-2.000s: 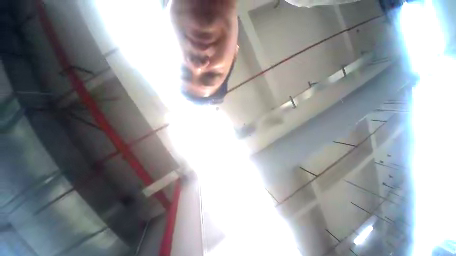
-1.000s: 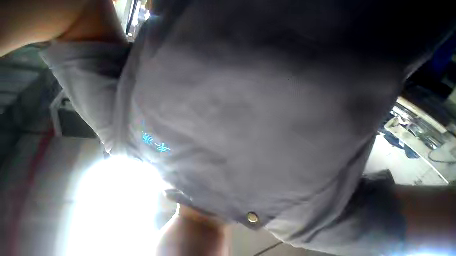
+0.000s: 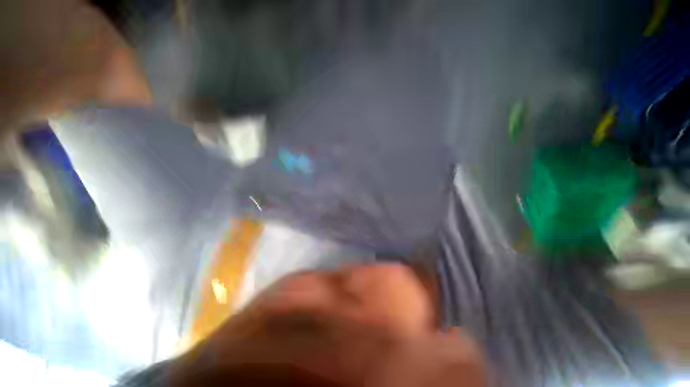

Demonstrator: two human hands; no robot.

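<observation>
The view is heavily blurred and shows a grey shirt [image 3: 371, 166] with a small light-blue mark on its chest, close to the camera. Bare skin of an arm [image 3: 60, 68] is cut off at the upper left, and more skin shows at the right edge. A large blurred skin-coloured shape [image 3: 348, 325] fills the bottom middle; I cannot tell which body part it is. I cannot make out my left hand or my right hand, and no held work piece shows.
A green crate [image 3: 579, 200] is at the right, with a blue crate [image 3: 654, 87] above it at the upper right, holding something dark. Pale blurred items lie beside the green crate. An orange-yellow strip [image 3: 225, 280] crosses a bright area at the lower left.
The view has swung from the ceiling and a face to the grey shirt, then shifted across it. The green and blue crates and the orange-yellow strip have come into view.
</observation>
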